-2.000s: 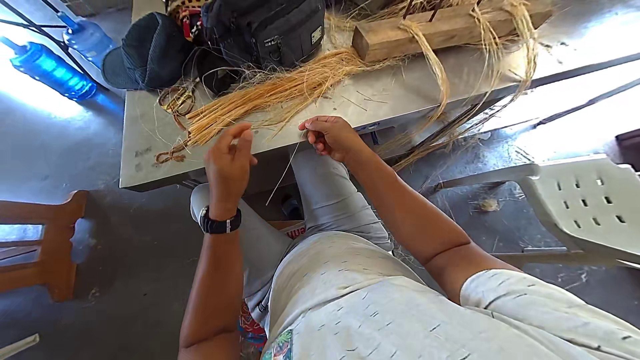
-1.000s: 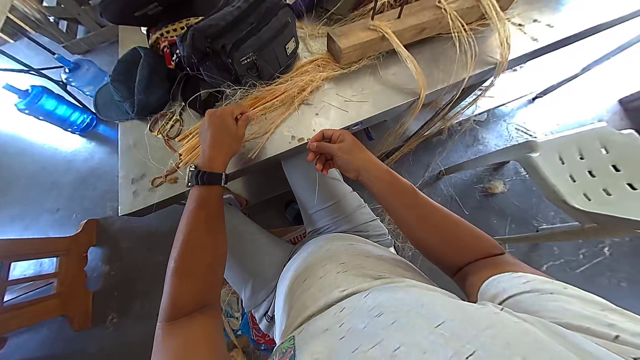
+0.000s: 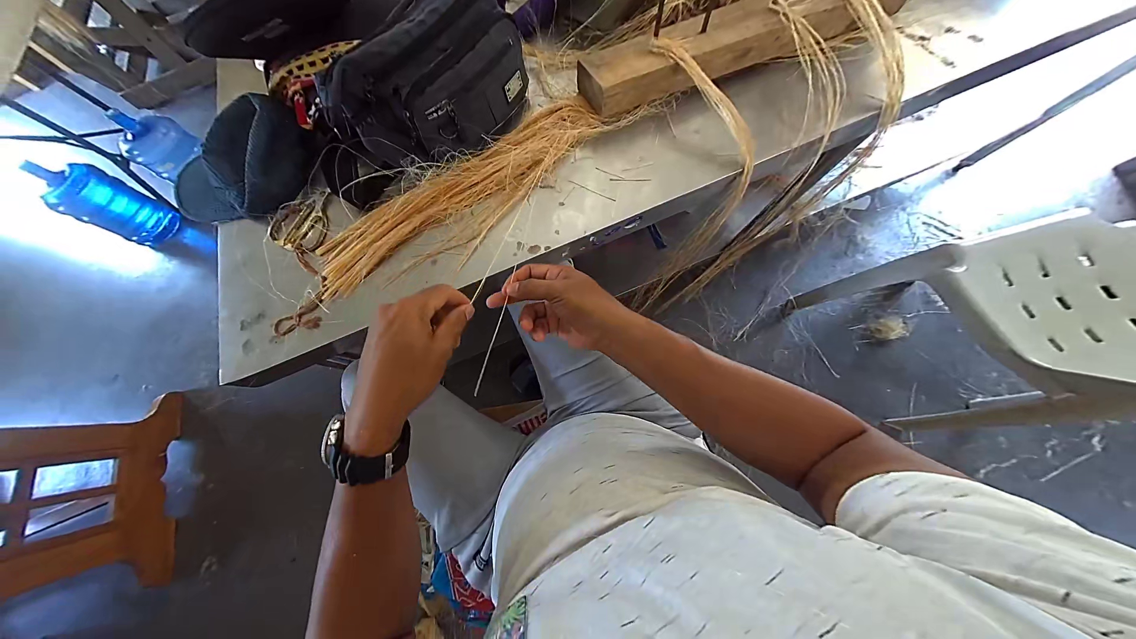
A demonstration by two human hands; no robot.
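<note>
My left hand (image 3: 413,351), with a black watch on its wrist, pinches a thin pale fibre strand (image 3: 491,266) between thumb and fingertips just off the table's front edge. Close on its right, my right hand (image 3: 564,306) has thumb and forefinger together on a thin strand (image 3: 491,351) that hangs down over my lap; its other fingers are curled. Whether both hands hold the same strand I cannot tell. Beyond them a bundle of golden plant fibres (image 3: 461,191) lies slantwise on the grey table (image 3: 621,195), its narrow end toward the left near a reddish-brown cord (image 3: 297,321).
On the table stand a black bag (image 3: 435,89), a dark cap (image 3: 248,155), scissors (image 3: 300,226) and a wooden beam (image 3: 701,58) with metal spikes and draped fibres. A plastic chair (image 3: 1056,293) is at right, a wooden chair (image 3: 115,497) at left, blue water bottles (image 3: 111,204) on the floor.
My left hand was over the fibre bundle one second ago; it has come back toward me, close to my right hand, and now has a strand in its fingertips.
</note>
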